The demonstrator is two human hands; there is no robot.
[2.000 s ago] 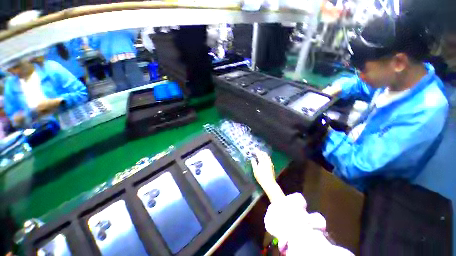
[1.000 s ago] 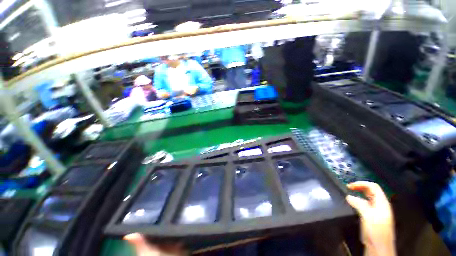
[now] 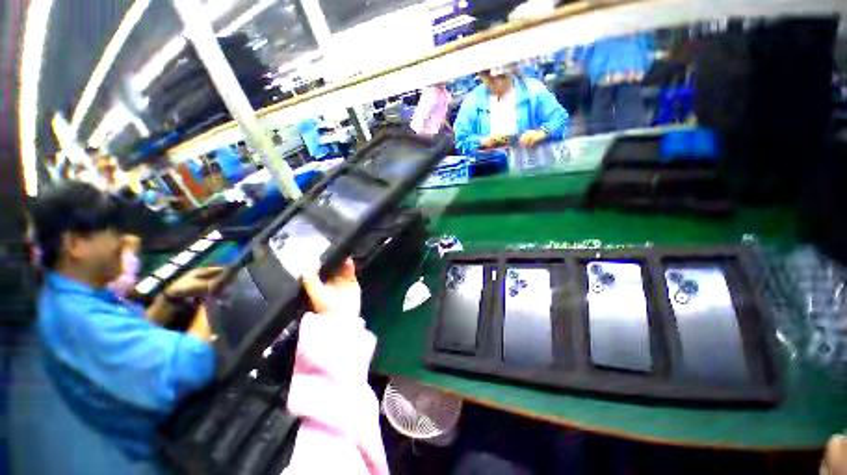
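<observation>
My left hand (image 3: 332, 288), in a pink sleeve, grips the near edge of a black foam tray (image 3: 401, 190) at left. The tray is raised and tilted above other black trays, with phone-sized slabs in its pockets. Another foam tray (image 3: 604, 378) lies flat on the green bench, right of centre. It holds four grey phone covers (image 3: 619, 315) with dark round camera lenses at their tops. Only a small blurred part of my right hand (image 3: 836, 458) shows at the lower right edge; its fingers are cut off.
A worker in a blue smock (image 3: 116, 348) is close at left, hands by the raised tray. A small white item (image 3: 417, 295) lies left of the bench tray. Clear sheets (image 3: 813, 301) lie right of it. Dark trays with a blue item (image 3: 689, 144) stand behind. A white fan (image 3: 421, 409) is below.
The view has swung left. The foam tray held in both hands a second ago is now at left in my left hand. My right hand has left it, and the bench tray beneath is uncovered.
</observation>
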